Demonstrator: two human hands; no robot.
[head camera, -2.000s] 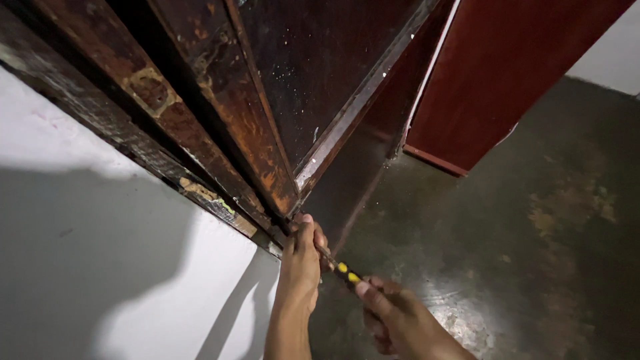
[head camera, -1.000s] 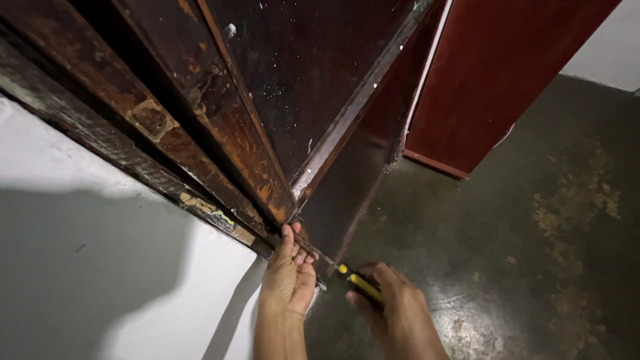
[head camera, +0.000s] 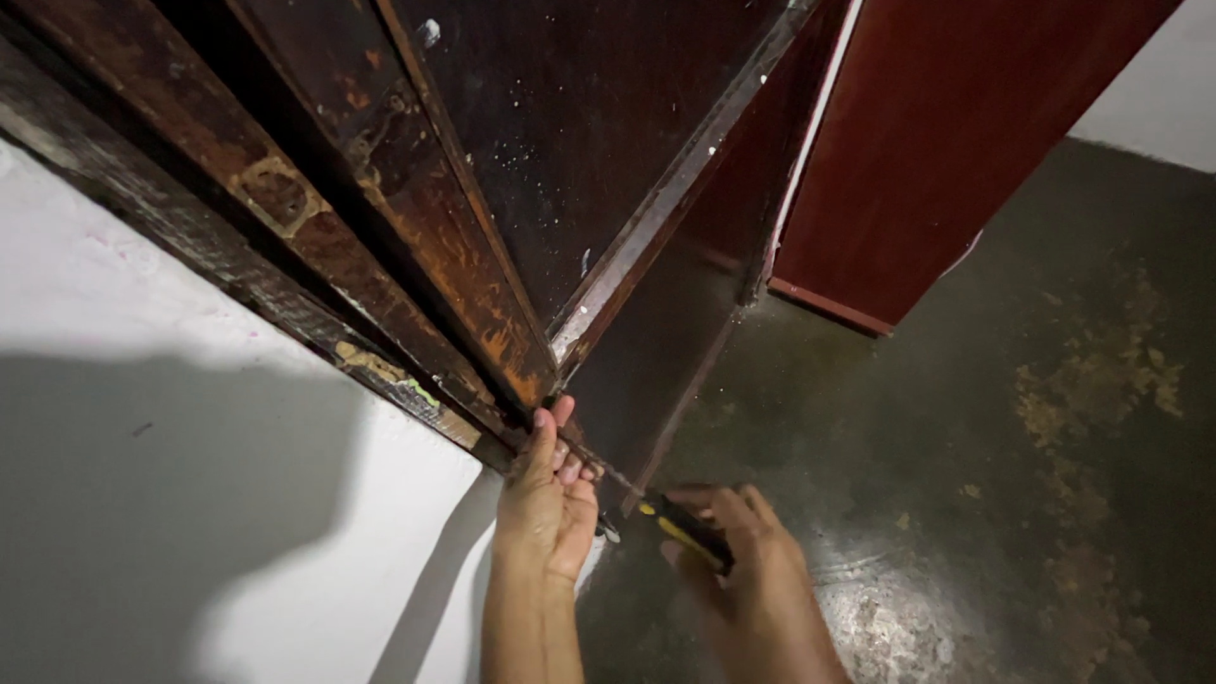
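My right hand (head camera: 746, 560) is closed around the black and yellow handle of a screwdriver (head camera: 686, 534), a little blurred. Its thin metal shaft runs up and left to my left hand (head camera: 553, 484), whose thumb and fingers pinch the shaft near its far end. That end meets the lower corner of a worn dark wooden door (head camera: 608, 294), beside the scuffed door frame (head camera: 380, 275). My fingers hide the tip and whatever it touches. A small metal piece (head camera: 608, 528) shows just right of my left wrist.
A white wall (head camera: 285, 532) lies at the left, with shadows on it. A dark red panel (head camera: 912, 142) stands at the upper right on the stained dark floor (head camera: 950, 408). The frame's wood has peeled, patchy spots.
My left hand has turned from its back toward its palm side since the oldest frame. The fingers of my right hand have shifted around the screwdriver's handle.
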